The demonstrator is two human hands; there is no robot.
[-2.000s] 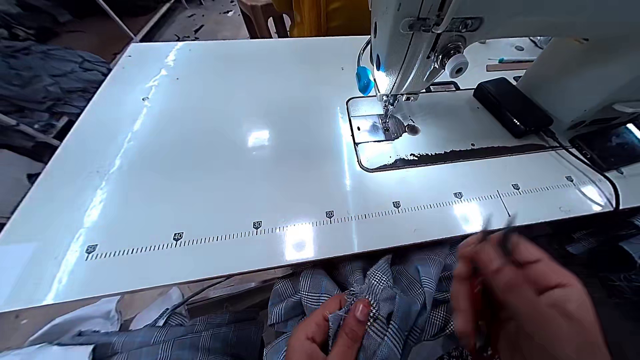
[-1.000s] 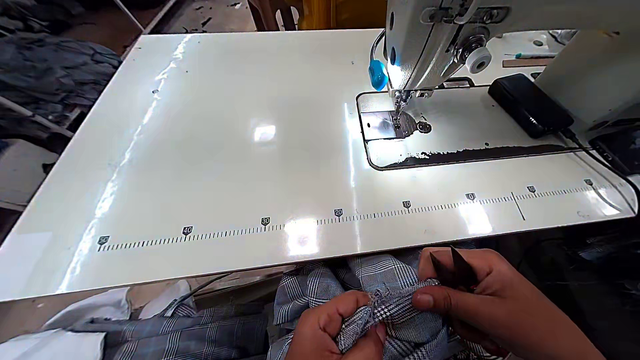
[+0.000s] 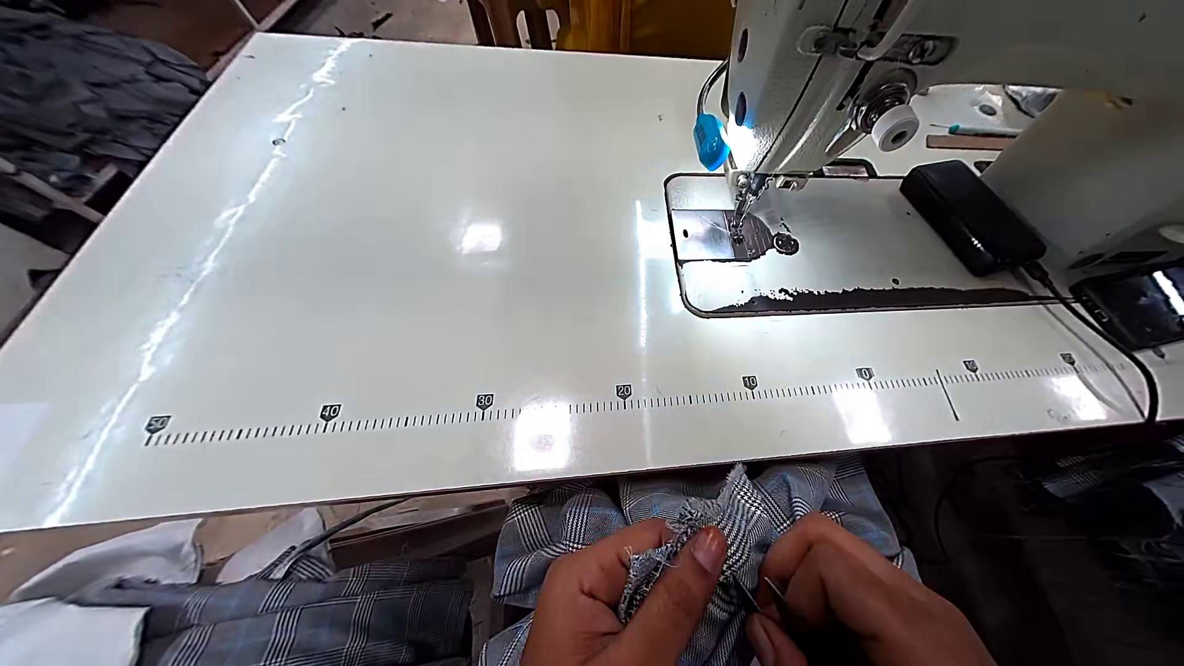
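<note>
Grey plaid fabric (image 3: 578, 527) with frayed edges lies bunched below the front edge of the sewing table. My left hand (image 3: 624, 592) pinches a frayed fold of it between thumb and fingers. Close on the right, my right hand (image 3: 860, 601) holds a small dark pointed metal tool (image 3: 747, 594), its tips against the cloth; it looks like thread snips, though the hand hides most of it. Above both hands stands a white industrial sewing machine (image 3: 795, 83), its needle and presser foot (image 3: 742, 217) over the metal plate.
The white tabletop (image 3: 416, 231) carries a printed ruler scale (image 3: 555, 410) along its front. A black box (image 3: 971, 217) with a cable sits on the machine bed, beside a dark phone-like device (image 3: 1133, 301). More plaid cloth (image 3: 314, 610) and white cloth (image 3: 120, 564) lie lower left.
My right hand, apart from the cloth two seconds ago, came to the fabric and is now lower, with the tool's tips pointing at the fold. The left hand keeps its hold.
</note>
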